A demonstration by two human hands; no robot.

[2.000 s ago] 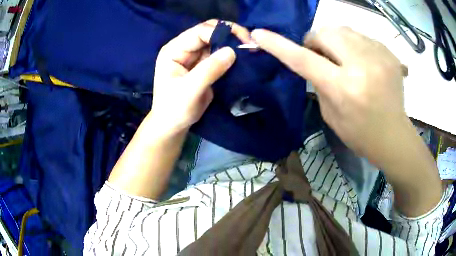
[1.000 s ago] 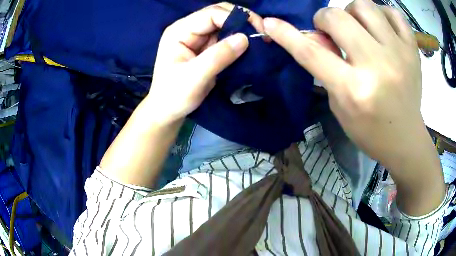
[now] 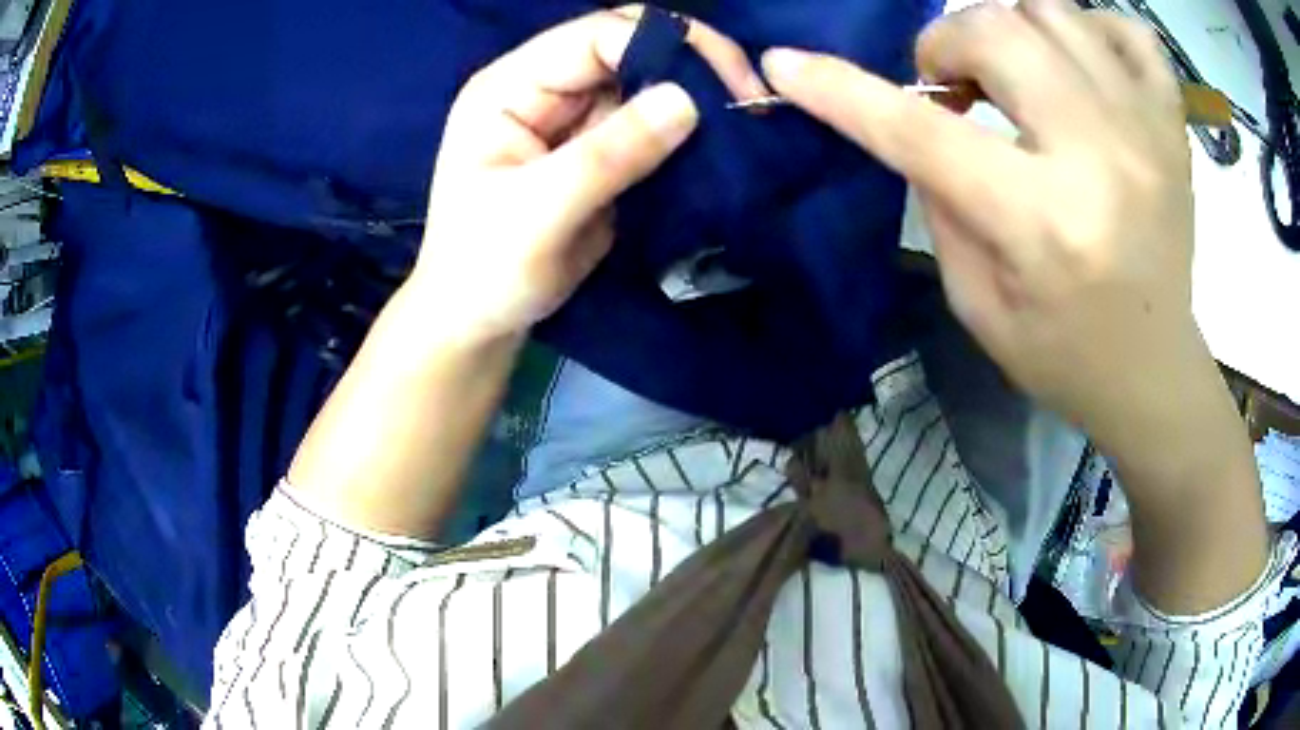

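A navy garment (image 3: 770, 328) hangs over my lap and spreads left. My left hand (image 3: 549, 178) pinches a darker folded band (image 3: 653, 49) of it between thumb and fingers. My right hand (image 3: 1048, 193) holds a slim pointed tool (image 3: 934, 90). Its metal shaft shows between my fingers, its tip is just beyond my index fingertip beside the band, and its wooden-looking handle end (image 3: 1206, 104) sticks out right of the hand. A small white patch or label (image 3: 702, 275) shows on the garment below my hands. Whether the tip is in the cloth is hard to tell.
Black-handled shears (image 3: 1280, 178) lie on the white table (image 3: 1255, 307) at the far right. Silver scissors (image 3: 1219, 143) are partly hidden behind my right hand. A yellow bar (image 3: 107, 174) lies under navy cloth at the left. A crinkled clear bag (image 3: 1101, 549) is at lower right.
Over two seconds both hands and the band have risen slightly in view. Since one second ago the tool tip has drawn a little right of my left thumb, and more shaft shows.
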